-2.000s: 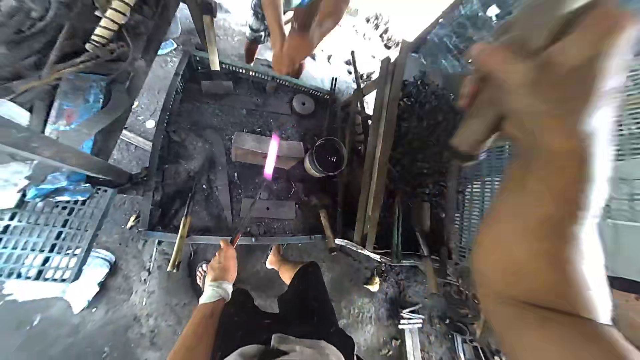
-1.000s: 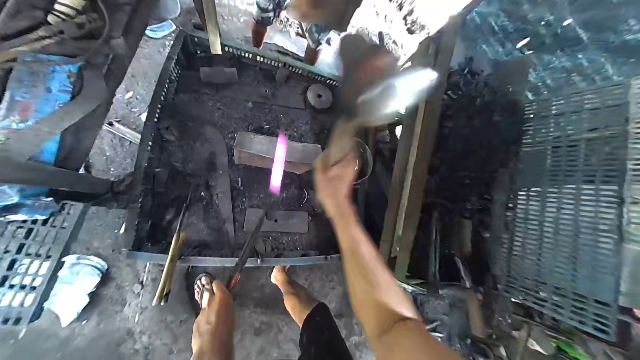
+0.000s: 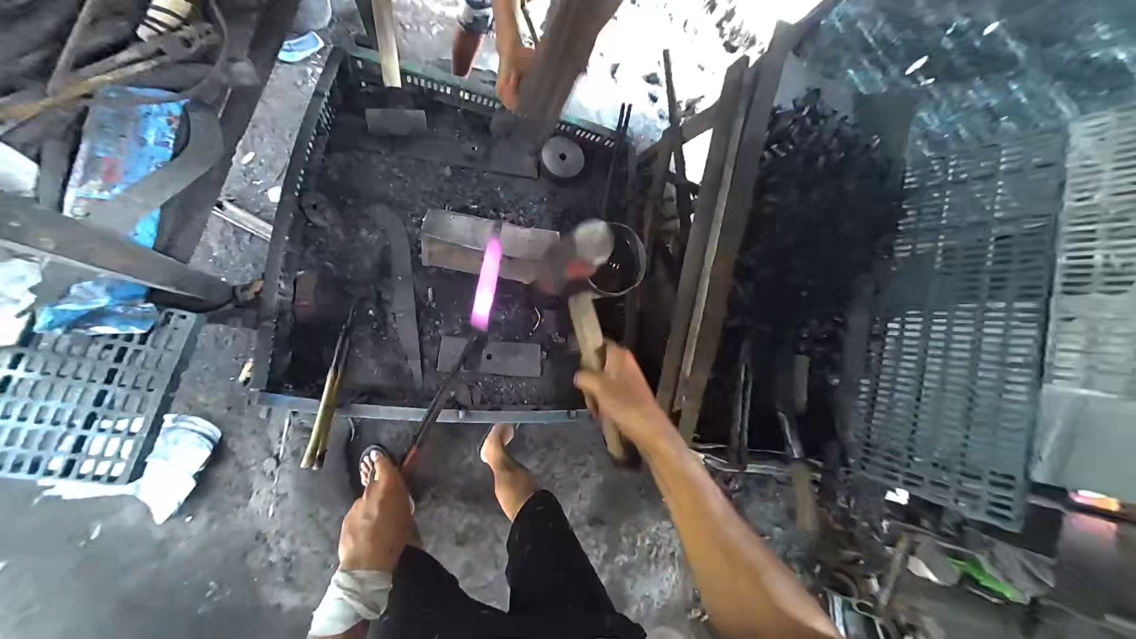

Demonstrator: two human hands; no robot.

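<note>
My left hand [image 3: 380, 524], with a pale wrap at the wrist, grips the handle end of dark long tongs [image 3: 441, 390] near my foot. Out from their far end lies a glowing workpiece [image 3: 486, 284], its tip over the edge of a steel anvil block [image 3: 461, 241]. My right hand [image 3: 621, 390] is closed around the wooden handle of a hammer [image 3: 577, 257]; the blurred hammer head is at the block's right end, beside a round container [image 3: 624, 259]. Whether the head touches the block I cannot tell.
A co-worker's hand [image 3: 513, 75] and a blurred dark tool are at the bin's far edge. The shallow black bin [image 3: 497, 414] also holds a flat plate [image 3: 510, 357], a round disc [image 3: 563, 158] and a curved blade [image 3: 401, 293]. Charcoal [image 3: 808, 204] and plastic grates [image 3: 958, 337] lie right.
My right hand swung the hammer from raised at the upper right down toward the block. The glowing piece stays at the block. The co-worker's blurred tool has moved down to the bin's far edge.
</note>
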